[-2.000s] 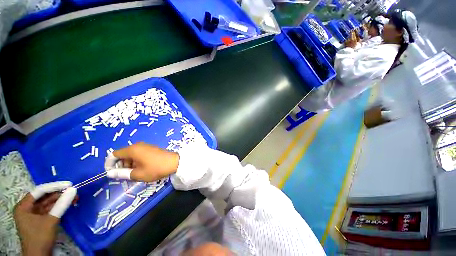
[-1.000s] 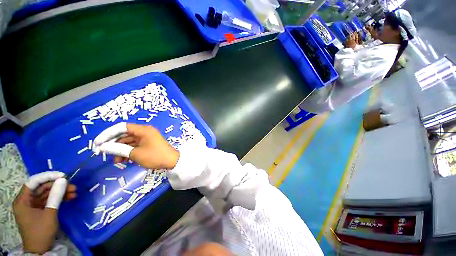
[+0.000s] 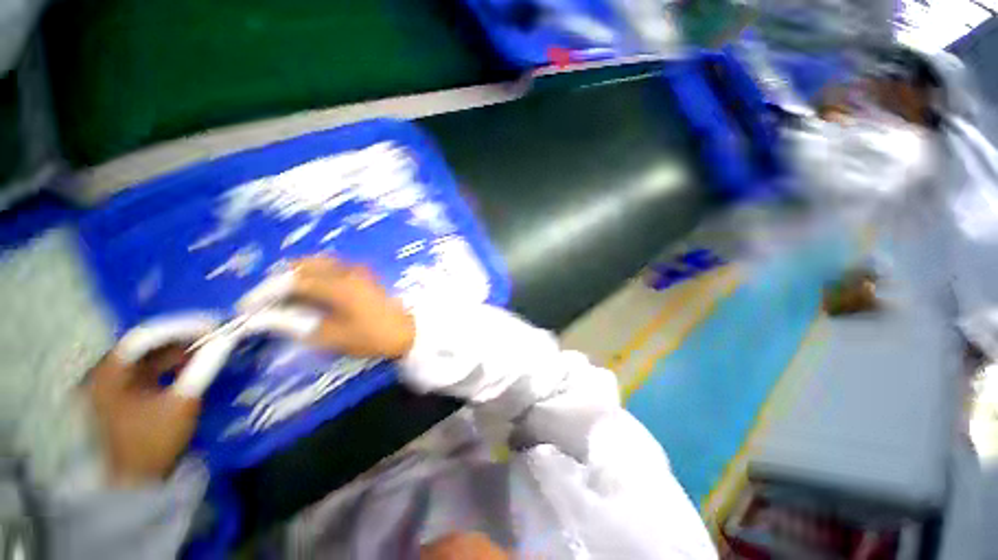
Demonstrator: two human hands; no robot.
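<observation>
The view is blurred. My left hand (image 3: pixel 148 399) and my right hand (image 3: pixel 334 306) both wear white finger cots and meet over the left part of the blue work tray (image 3: pixel 460 202). A thin metal pin (image 3: pixel 222 330) runs between their fingertips; each end is pinched by one hand. Whether a sleeve sits on it is hidden by blur. Loose white sleeves (image 3: pixel 361 181) lie heaped at the tray's back and right, with more along its near side.
A blue bin of off-white pieces (image 3: pixel 49 317) is at the left. The dark green bench (image 3: pixel 569 164) has a pale edge. Behind are another blue tray (image 3: pixel 525 44) and blue bins (image 3: pixel 728 126). A gowned person (image 3: pixel 865 153) is at the back right.
The whole view has shifted, so tray and hands appear further right, and it has blurred. My hands have come closer together, with the pin spanning a shorter gap.
</observation>
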